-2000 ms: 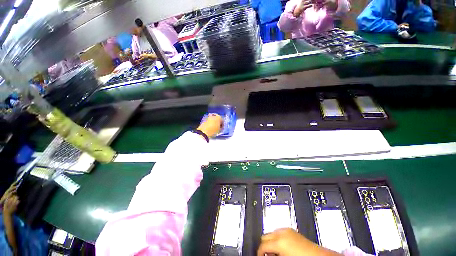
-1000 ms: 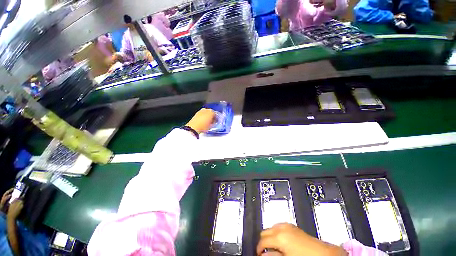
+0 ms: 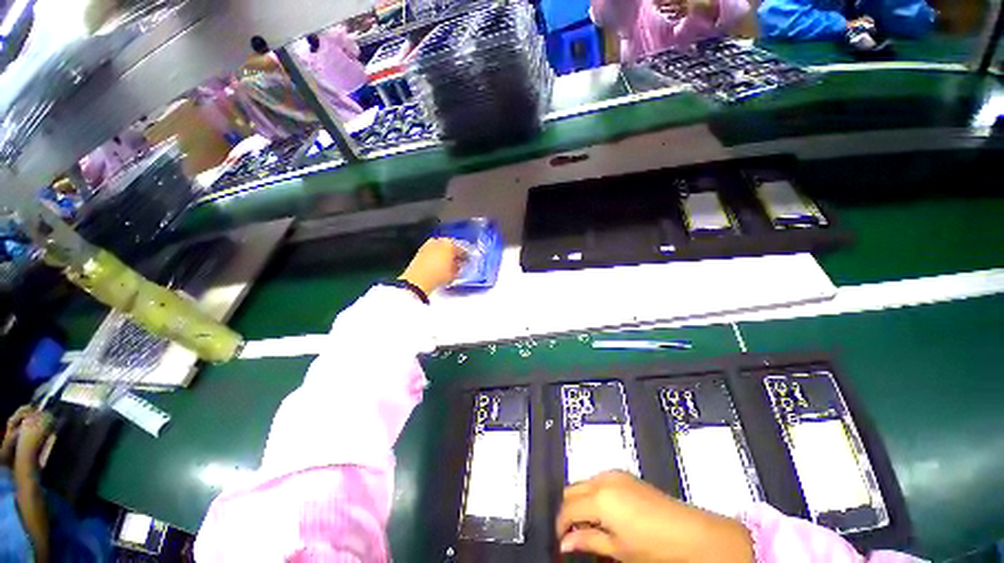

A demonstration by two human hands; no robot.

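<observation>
My left hand [image 3: 436,264], with a dark band at the wrist, reaches into the blue parts bin [image 3: 480,251]; its fingertips are hidden against the bin's clear lining. My right hand [image 3: 617,519] rests over the lower end of the second phone housing [image 3: 595,444] from the left; whether it holds anything is hidden. Four phone housings lie in pockets of the near foam tray [image 3: 543,506], with yellow-edged circles at their far ends. Small rings [image 3: 525,352] lie scattered on the green bench behind the tray.
A white board [image 3: 661,291] lies under the bin. A rear foam tray [image 3: 600,225] holds two housings at its right. A thin pale strip [image 3: 642,344] lies behind the near tray. A yellow-wrapped post [image 3: 149,302] stands left. People sit across the line, near stacked clear trays [image 3: 481,77].
The view has shifted a little, so the bench things sit slightly higher and further left. My left hand stays at the bin. My right hand stays at the second housing, its fingers slightly shifted.
</observation>
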